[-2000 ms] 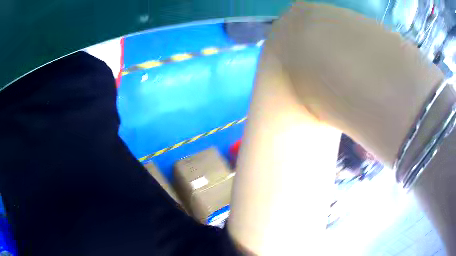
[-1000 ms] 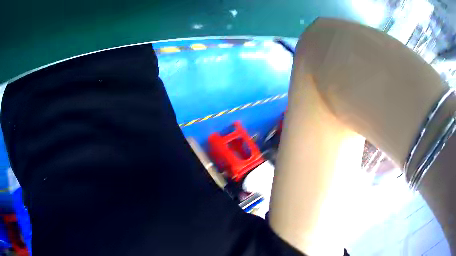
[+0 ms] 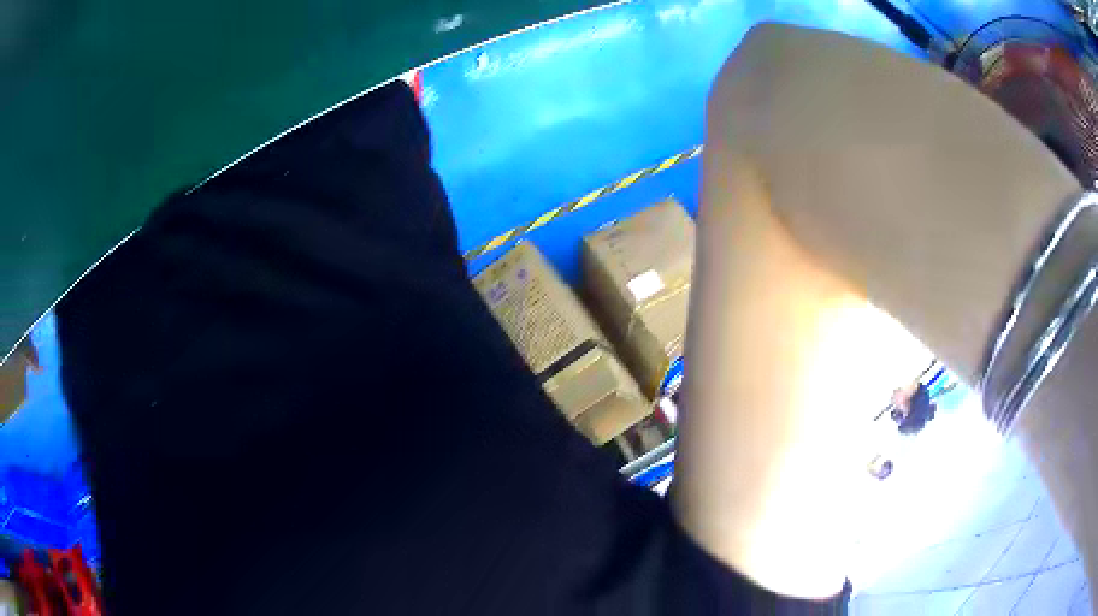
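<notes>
A bare bent arm (image 3: 771,241) fills the right centre, with its elbow near the top. Silvery bracelets (image 3: 1042,313) circle its wrist at the right edge. No fingers show. The skin past the bracelets is cut off by the frame. I cannot tell whether this is my left or right arm. Dark clothing (image 3: 301,397) fills the left and lower centre. The dark green bench top (image 3: 157,108) lies at the upper left with a curved edge. Neither of my hands can be made out, and no held object shows.
Cardboard boxes (image 3: 560,343) stand on the blue floor (image 3: 542,108) beside a yellow-and-black striped line (image 3: 584,205). A round fan-like object (image 3: 1042,90) is at the upper right. Red items (image 3: 60,584) lie at the lower left. Strong glare covers the lower right.
The view has turned. The bench edge slants more steeply, and cardboard boxes show where a red stool was. The fan-like object has come into view. The arm stays bent.
</notes>
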